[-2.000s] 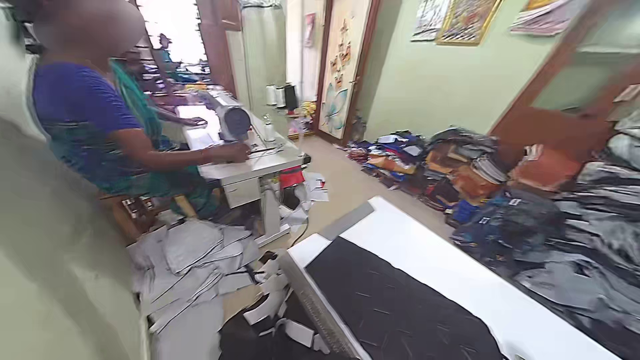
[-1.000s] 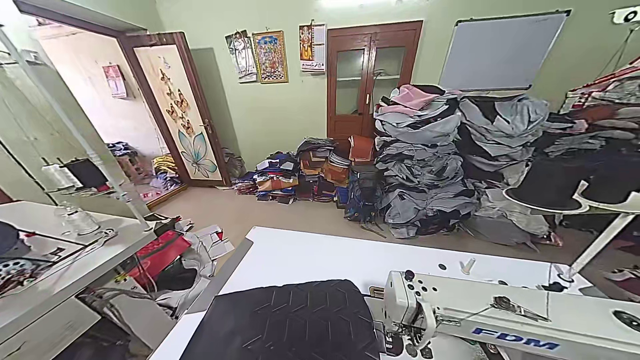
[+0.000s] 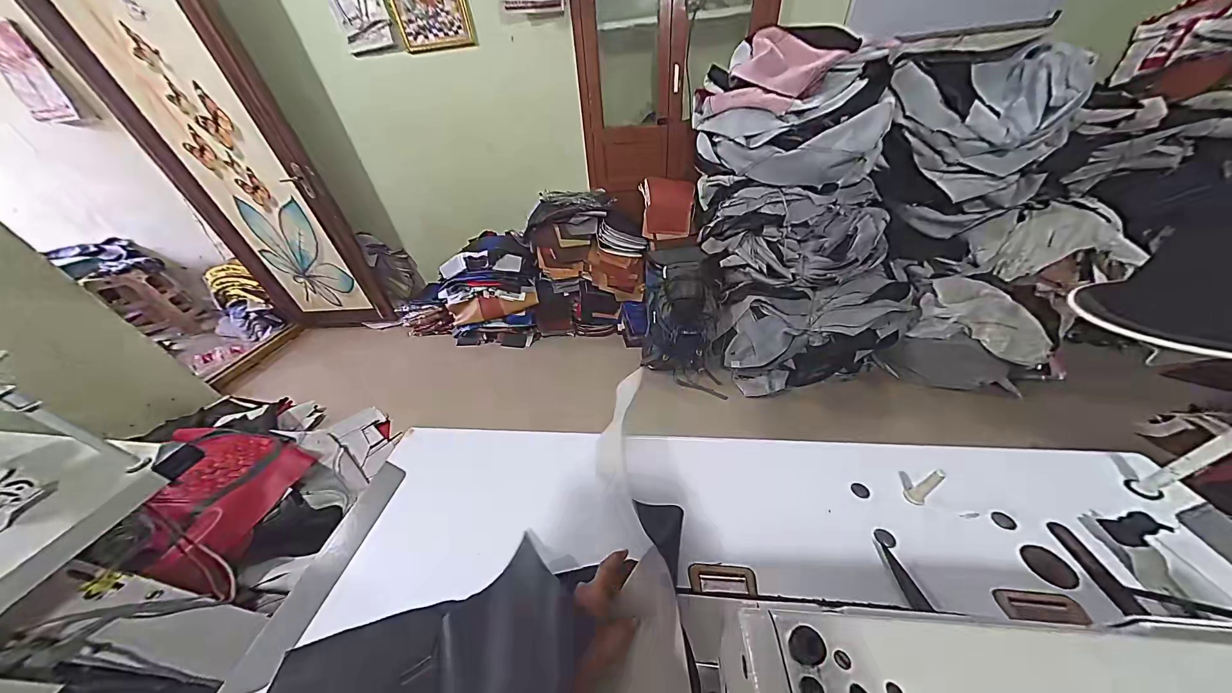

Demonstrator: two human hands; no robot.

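A hand [image 3: 606, 602], seemingly my left, is at the bottom centre, its fingers closed at the edge of a dark grey fabric piece [image 3: 481, 626]. Fabric covers part of this hand. A translucent whitish strip [image 3: 616, 462] rises beside the fingers and curves over the white sewing table [image 3: 500, 481]. A black piece [image 3: 659, 534] shows behind the strip. To the right lies the white sewing machine body [image 3: 962, 654], cut off by the lower edge. My right hand cannot be made out.
Left of my table stands another machine table [image 3: 58, 500], with a red bag [image 3: 231, 491] and cloth between them. A cream spool pin [image 3: 924, 486] stands on my table. Beyond the floor are stacked fabric pieces [image 3: 491, 289], a dark backpack [image 3: 679, 308] and tall grey cloth bundles [image 3: 799, 231].
The dark fabric lay flat on the table earlier; now it is raised and bent, with a hand at its edge. The translucent strip has come into sight. The view has swung right since the first frame.
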